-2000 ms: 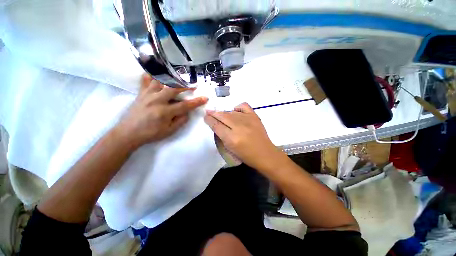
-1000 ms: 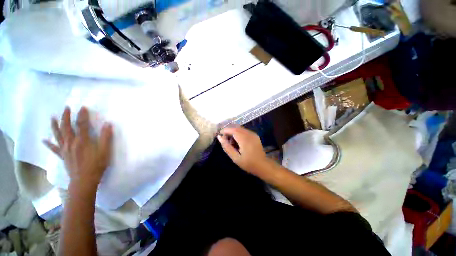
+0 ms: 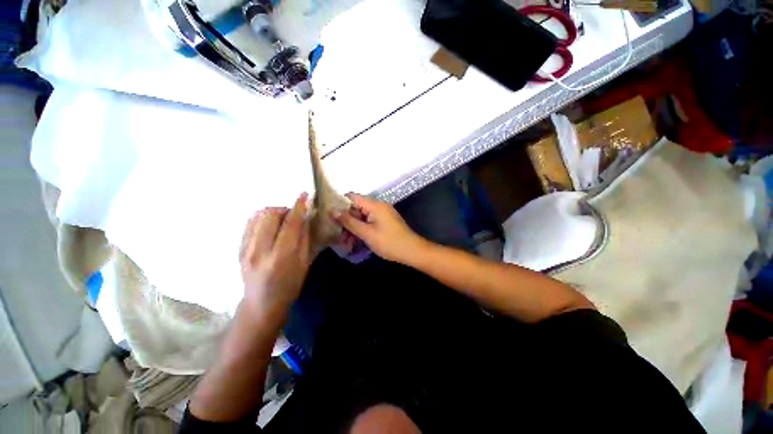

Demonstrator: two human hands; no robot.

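The white panel [image 3: 169,186] covers the table left of and below the sewing machine [image 3: 225,38]. The beige panel [image 3: 329,203] shows as a narrow strip along its right edge, running up to the presser foot [image 3: 301,83]. My right hand [image 3: 373,225] pinches the beige edge near the table's front edge. My left hand [image 3: 278,253] lies at the white panel's edge beside it, with fingertips against the fabric; whether it grips is not clear. The two hands are close together. The needle cannot be made out.
A black phone [image 3: 492,38] with a white cable lies on the table over red-handled scissors [image 3: 561,63], beside a small brown square [image 3: 449,63]. Beige and white cut pieces [image 3: 670,246] lie below at the right, near a cardboard box [image 3: 623,131]. Fabric heaps lie lower left.
My left hand has moved right from flat on the white panel to its edge beside my right hand. My right hand has shifted slightly left. The beige strip is now narrower and raised.
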